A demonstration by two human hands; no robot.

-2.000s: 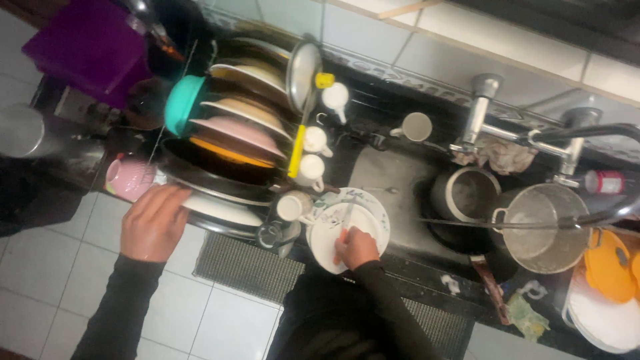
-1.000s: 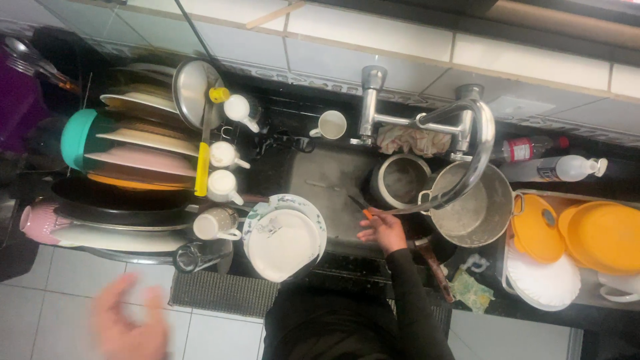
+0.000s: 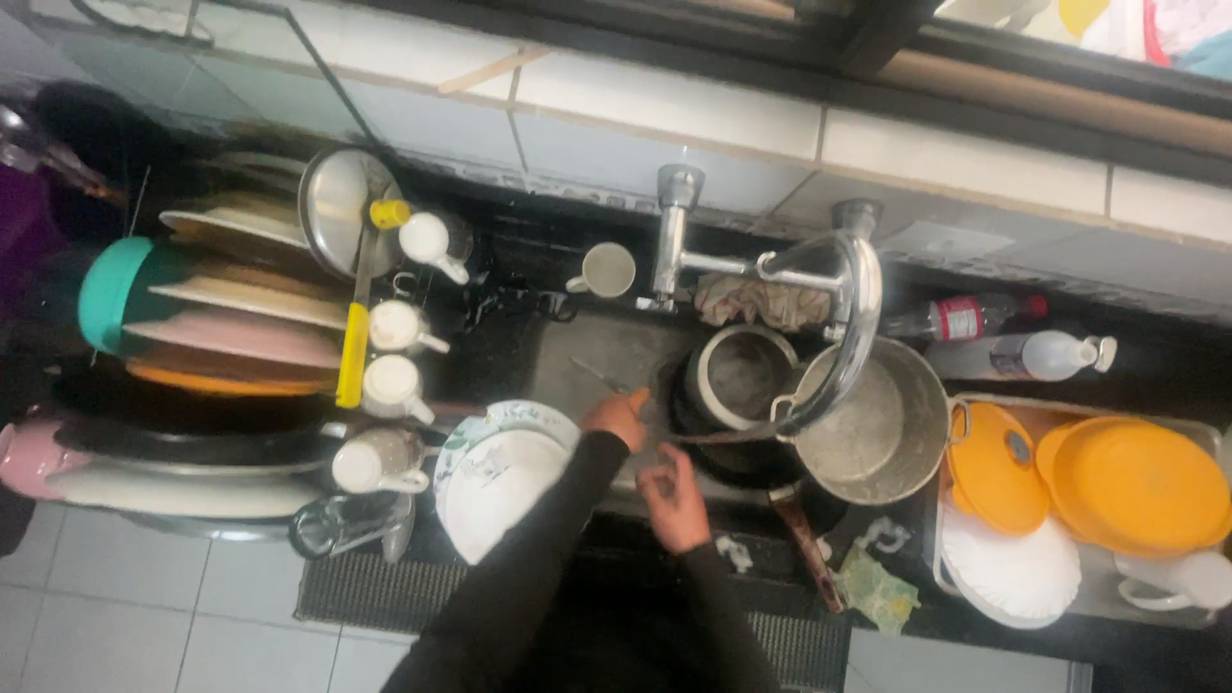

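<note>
My left hand is over the sink basin, its fingers by a thin metal utensil; blur hides whether it grips anything. My right hand is just below and to the right, fingers bent and apart, with nothing visible in it. Left of the hands, stacked white plates, the lower one with a patterned rim, rest at the sink's near edge, partly behind my left sleeve. A small metal pot sits in the basin beside a large two-handled pot. The curved tap spout passes over both.
A rack of plates with hanging mugs stands at left. A mug and a cloth are behind the basin. Bottles lie at right, above a tray of orange containers. A brown handle projects from the basin.
My left hand has moved right, from the dish rack's side to the sink. My right hand has left the white plates, where it was two seconds ago, and is now over the basin's near side.
</note>
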